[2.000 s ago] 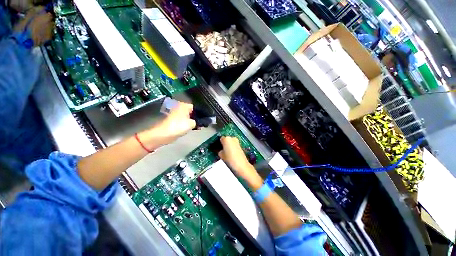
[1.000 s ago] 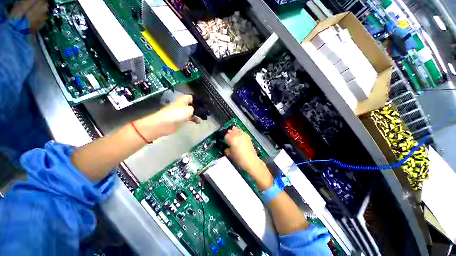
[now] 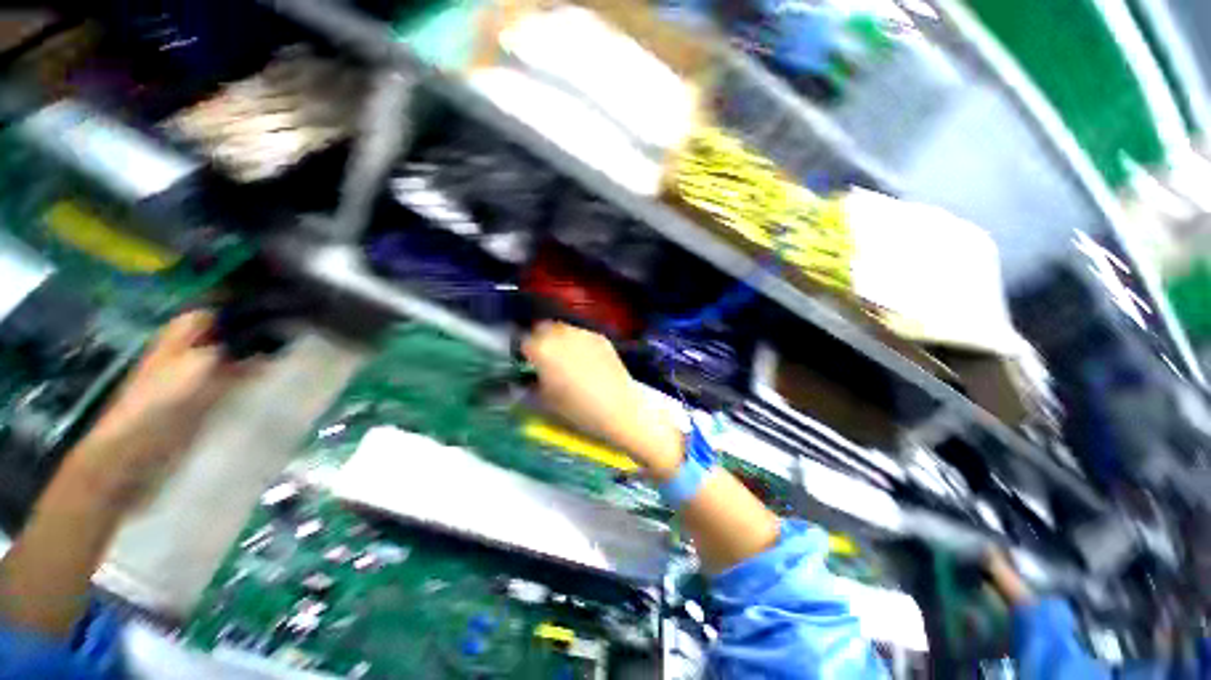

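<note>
The frame is badly blurred. My left hand (image 3: 179,379) is at the left, with dark parts (image 3: 252,319) at its fingertips, above the bare strip beside the board. My right hand (image 3: 591,385) is above the far side of the green circuit board (image 3: 399,591), in front of the bins. Its fingers are bent; whether they hold anything is unclear. A light blue wrist strap (image 3: 693,465) is on my right wrist. A long white heatsink (image 3: 465,498) lies on the board.
Bins with red parts (image 3: 582,295), blue-purple parts (image 3: 432,270) and beige parts (image 3: 266,117) stand behind the board. Yellow parts (image 3: 757,206) and an open carton (image 3: 598,86) are on the shelf. Another board is at the left. Another person's hand (image 3: 1005,578) shows at the lower right.
The view has swung to the right and blurred. My right hand has moved off the board's near corner toward the bins. My left hand still has the dark parts at its fingertips.
</note>
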